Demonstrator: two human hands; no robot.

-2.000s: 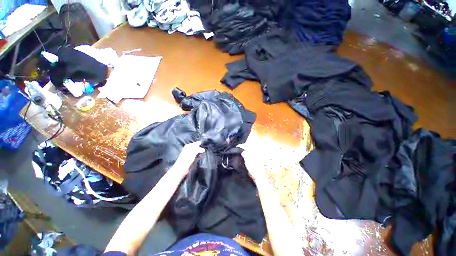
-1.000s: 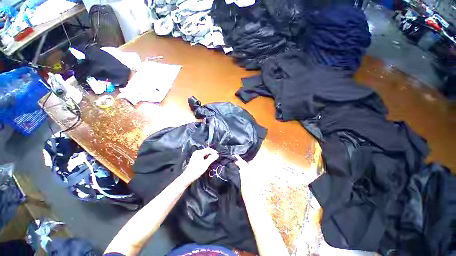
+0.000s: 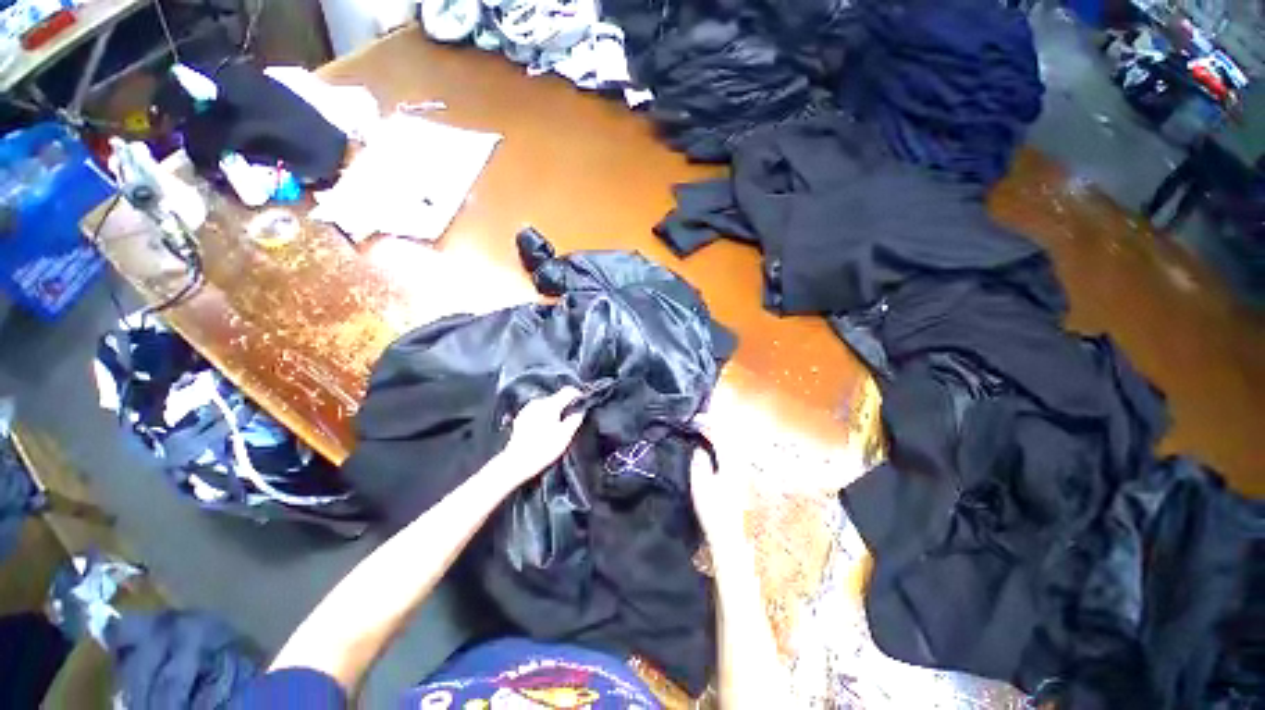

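A black jacket point(image 3: 458, 375) with its shiny black lining point(image 3: 631, 326) turned up lies in front of me, partly over the near table edge. My left hand point(image 3: 549, 425) pinches the fabric at the middle of the jacket. My right hand point(image 3: 705, 441) holds the fabric a little to the right; its fingertips are partly hidden by the cloth. A thin pale looped thread or cord point(image 3: 631, 459) lies on the black cloth between and below my hands. A narrow dark tube-like end point(image 3: 533, 250) sticks out at the jacket's top.
Black jackets point(image 3: 971, 486) are heaped along the right side. A navy bundle point(image 3: 950, 83) and pale cut pieces point(image 3: 555, 42) lie at the back. A white sheet point(image 3: 409, 178), tape roll point(image 3: 273, 228) and white-grey tool with cord point(image 3: 153, 185) lie at left. Scraps point(image 3: 208, 437) lie on the floor.
My hands have moved a little further apart, stretching the fabric between them. The loose pale thread has changed its shape. The camera view has shifted slightly.
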